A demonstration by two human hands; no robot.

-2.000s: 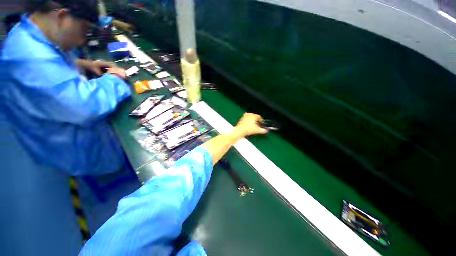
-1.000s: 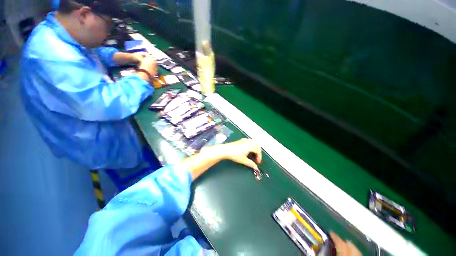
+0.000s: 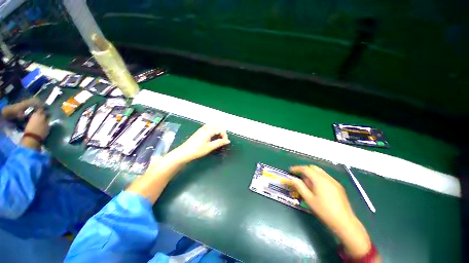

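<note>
An open phone body (image 3: 271,182), silver-white with orange-yellow patches, lies flat on the dark-green mat. My right hand (image 3: 324,198), with a red band at the wrist, is over its right part. Thumb and forefinger are bent over the phone and hide that part; whether they grip it is unclear. My left hand (image 3: 198,144) is left of the phone at the mat's far side. Its thumb and forefinger are pinched together at a small dark bundle of cables (image 3: 222,150), mostly hidden and blurred. A slim white tool (image 3: 360,188) lies right of my right hand.
Several open phones (image 3: 136,132) lie on clear plastic bags (image 3: 97,156) at left. Beyond the white edge strip (image 3: 257,133), the green belt (image 3: 226,102) carries another phone (image 3: 360,135). A wrapped post (image 3: 115,69) stands at left. A neighbouring worker's blue sleeves (image 3: 23,177) and hands are at far left.
The view has turned to the right. My left hand stays near the cable bundle. My right hand has come further into view and over the phone. The slim tool now shows.
</note>
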